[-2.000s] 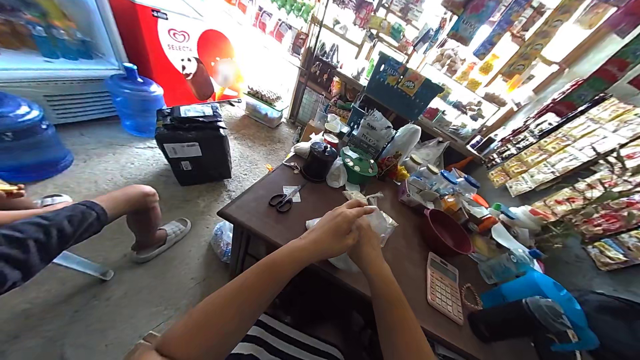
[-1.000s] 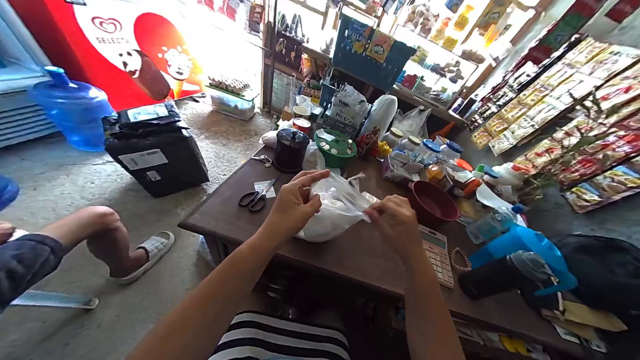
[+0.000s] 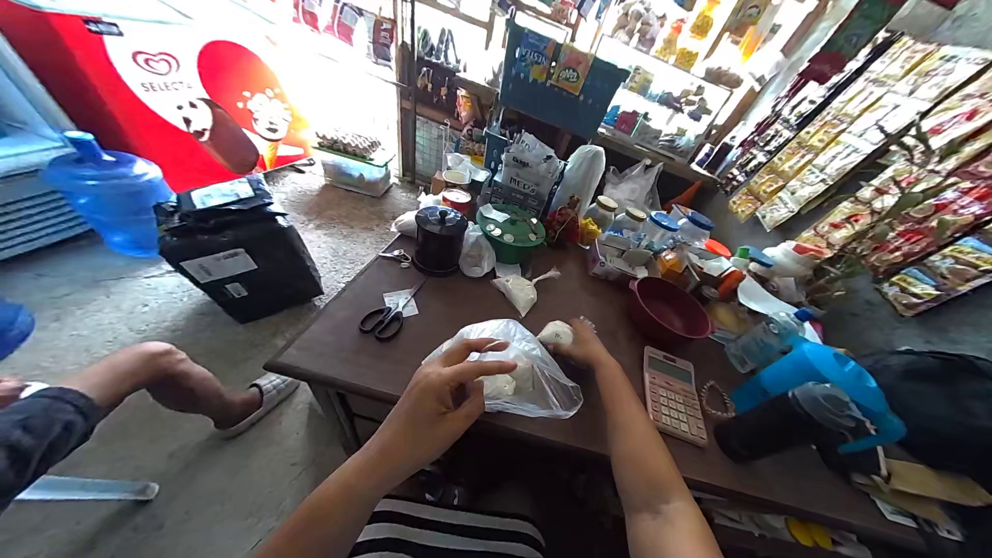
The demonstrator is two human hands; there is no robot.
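A clear plastic bag (image 3: pixel 546 387) with small white packets inside lies at the front of the brown table. My left hand (image 3: pixel 446 391) is over its left side, fingers apart; whether the fingertips touch the film is unclear. Just beyond the bag's right side, my right hand (image 3: pixel 583 345) holds a small knotted bag of white contents (image 3: pixel 556 334). Another small knotted bag (image 3: pixel 519 293) rests on the table farther back. Black-handled scissors (image 3: pixel 382 322) lie on a slip of paper to the left.
Right of my right arm are a pink calculator (image 3: pixel 674 394), a dark red bowl (image 3: pixel 669 310) and a black tumbler (image 3: pixel 763 425). A black canister (image 3: pixel 440 239) and green lidded tub (image 3: pixel 511 234) stand behind. A seated person's leg (image 3: pixel 178 384) is at left.
The bag, held up between both hands one second ago, now lies wide on the table. My right hand has moved from its edge to a small knotted bag beyond it.
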